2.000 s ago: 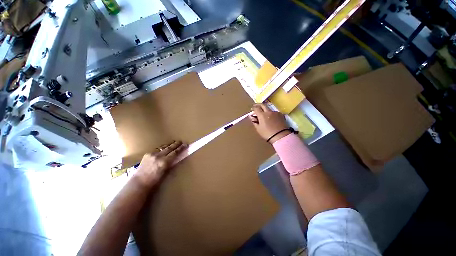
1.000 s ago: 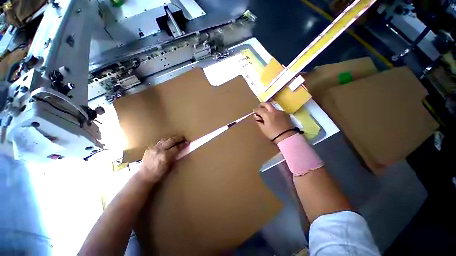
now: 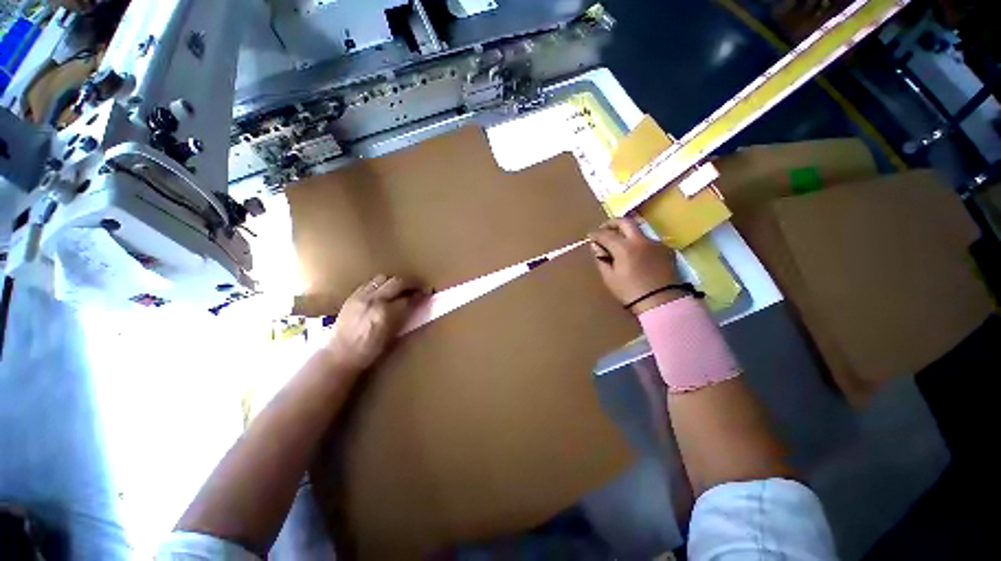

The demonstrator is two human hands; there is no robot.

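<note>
Two brown panels lie on the white sewing template [image 3: 765, 287], an upper one [image 3: 439, 208] and a lower one [image 3: 494, 405], with a narrow tapering white-pink gap between them. My left hand [image 3: 375, 318] rests on the panels at the gap's left end, fingers bent; its grip is unclear. My right hand [image 3: 628, 261] is at the gap's right end, fingers curled at the panel edges; the fingertips are partly hidden. The yellow hinged template strip [image 3: 768, 104] stands raised at the right, above the yellow hinge flap [image 3: 689, 216].
The white sewing machine head [image 3: 165, 225] is at the left. The metal clamp carriage [image 3: 406, 104] runs behind the template. A second pile of brown panels [image 3: 884, 274] lies at the right, with a green item [image 3: 805, 180] on it.
The whole view has shifted, so things appear further right. My left hand has drawn its fingers in more at the gap, which looks wider at its left end. My right hand keeps its place on the panels.
</note>
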